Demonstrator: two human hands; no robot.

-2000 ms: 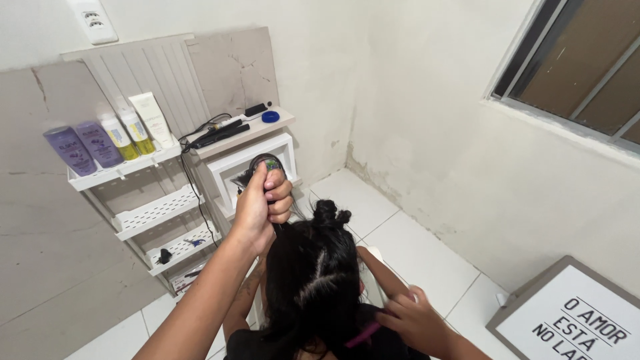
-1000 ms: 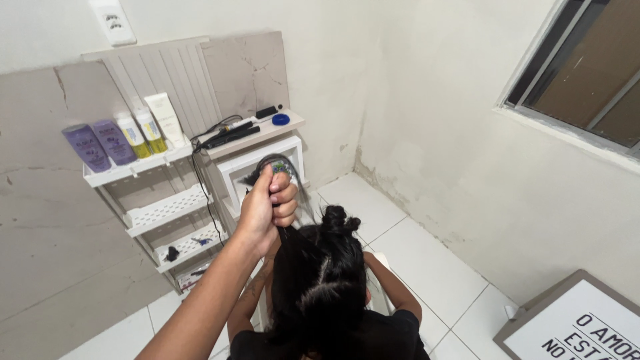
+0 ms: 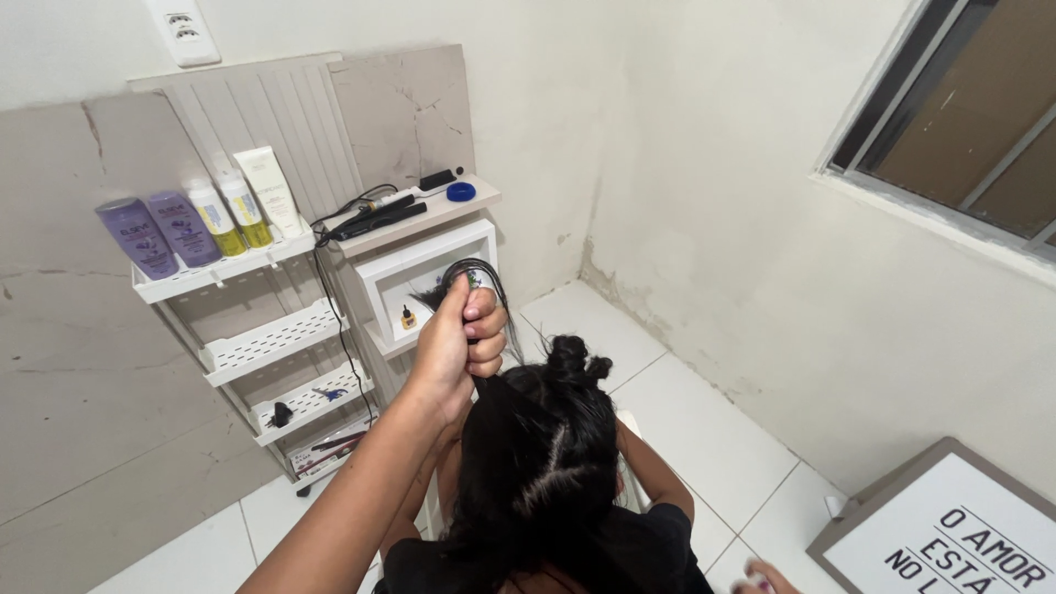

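Note:
My left hand is closed in a fist around a raised lock of dark hair, whose ends loop over the top of the fist. The lock rises from the head of a person seated below me in a black shirt. Parting lines show pale scalp, and a small twisted bun stands at the top front of the head. At the bottom edge, right of the person's shoulder, my right hand is only partly in view and blurred; whether it holds anything cannot be told.
A white shelf cart at left bears purple bottles, yellow-and-white bottles, a white tube and hair clips. Beside it, a wall shelf holds a flat iron, a brush and a blue round item. A framed sign stands lower right.
My right hand, with a purple comb beside the person's head two seconds ago, was out of view one second ago and now shows at the bottom right. My left hand keeps its grip on the hair.

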